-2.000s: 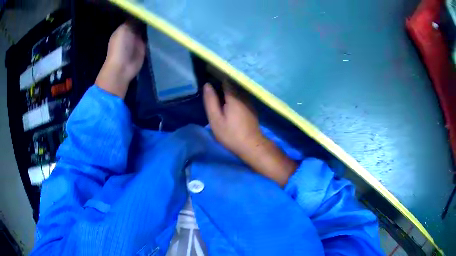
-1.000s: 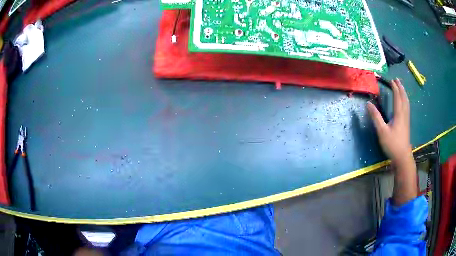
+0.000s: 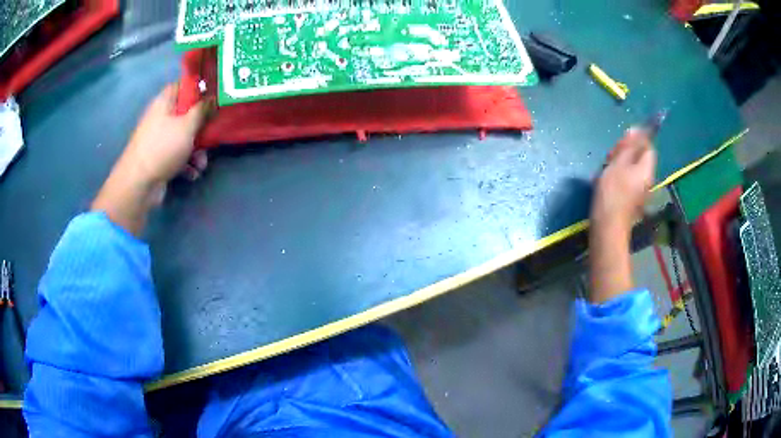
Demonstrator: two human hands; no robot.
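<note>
A green circuit board [image 3: 377,43] with white outlines lies solder side up on a red pad [image 3: 368,115] at the top of the bench. My left hand [image 3: 167,137] is at the pad's left front corner, with fingers on the red edge and partly tucked under it. My right hand [image 3: 627,171] is raised near the bench's right front edge, closed around a blurred tool with a silvery tip, which looks like the cutters [image 3: 657,121].
A dark lump [image 3: 551,56] and a yellow stick [image 3: 608,81] lie right of the board. Another pair of cutters [image 3: 7,295] lies at the far left, below a white glove [image 3: 9,133]. More red pads with boards stand at the upper left and lower right.
The view has turned right. My left hand has come up from below the bench edge to the red pad. My right hand has closed on a tool and lifted it. The phone is out of view.
</note>
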